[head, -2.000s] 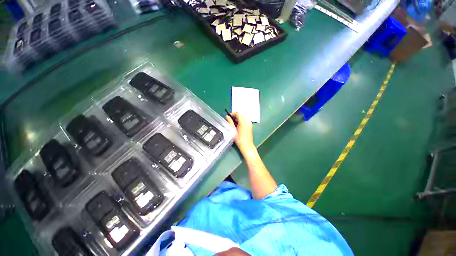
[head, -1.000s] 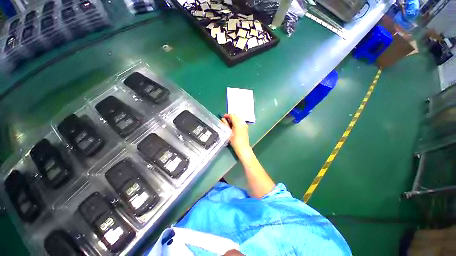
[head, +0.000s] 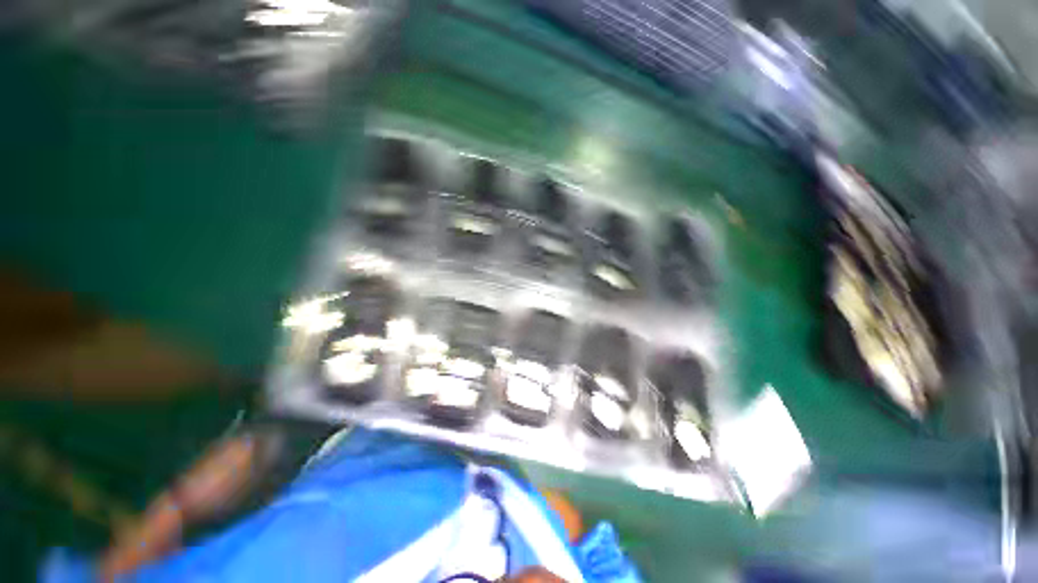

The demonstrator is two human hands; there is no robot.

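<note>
The view is strongly blurred. A clear blister tray [head: 512, 442] lies in front of me with two rows of black phones [head: 535, 342], one per pocket. The white label sheet [head: 769, 451] lies at the tray's near right corner, partly beside its edge. My left hand [head: 233, 461] is a blurred shape at the lower left, near the tray's near left corner; its fingers cannot be made out. My right hand [head: 563, 515] shows only as a small blurred skin patch beside my blue sleeve, below the tray's near edge. No tweezers can be made out.
A black parts tray [head: 829, 330] heaped with pale pieces is on the right. Blurred shiny trays [head: 296, 51] show at the upper left, more stacked trays [head: 655, 34] at the top. A blurred brown shape [head: 91, 347] is at the far left.
The view has swung left and turned, so the tray is now centred. My right hand has left its place beside the sheet and moved near my body. My left hand has come into view.
</note>
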